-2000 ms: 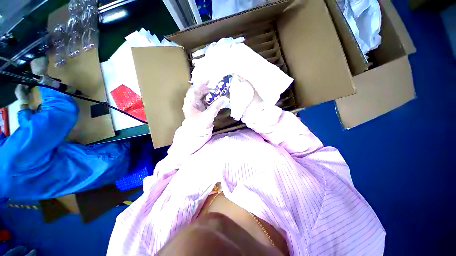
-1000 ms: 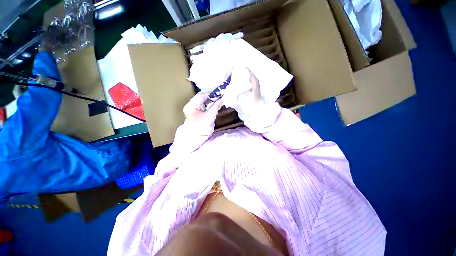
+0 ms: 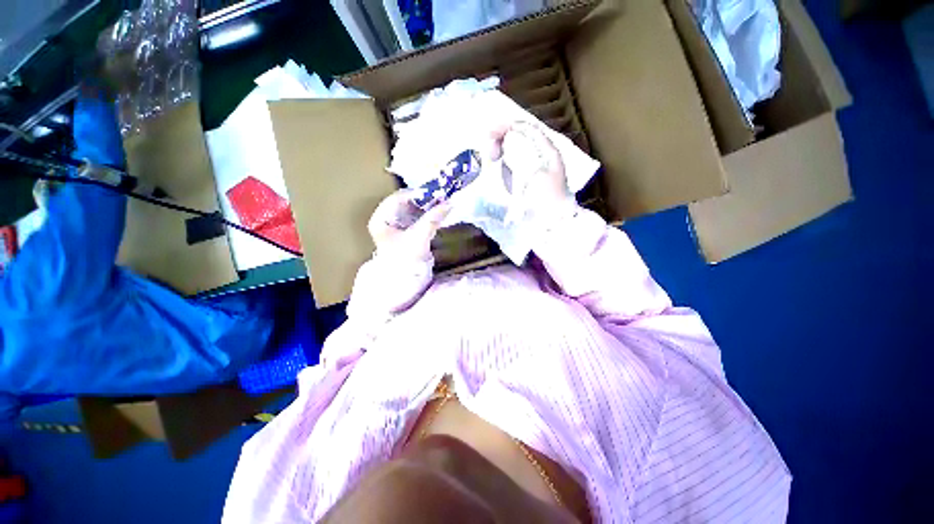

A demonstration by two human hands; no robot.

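Observation:
My left hand (image 3: 402, 220) holds one end of a shiny metal part (image 3: 449, 180) with dark patches, tilted up to the right over the open carton. My right hand (image 3: 539, 169) is just right of the part, apart from it, and holds a small white sheet (image 3: 502, 227) that hangs down between the hands. White wrapping sheets (image 3: 440, 123) lie over the packing carton (image 3: 655, 113). Brown carton dividers (image 3: 538, 77) show beside and beneath them.
A second carton (image 3: 783, 184) with crumpled white plastic (image 3: 743, 51) stands at right. At left are a red plastic piece (image 3: 262, 210) on white sheets (image 3: 246, 143), clear plastic packaging (image 3: 159, 67), a coworker's blue sleeve (image 3: 94, 194) and a blue basket (image 3: 282, 366).
My right hand has moved off the metal part, up and to the right, with the white sheet now hanging below it. More of the part shows. The coworker's arm has shifted slightly.

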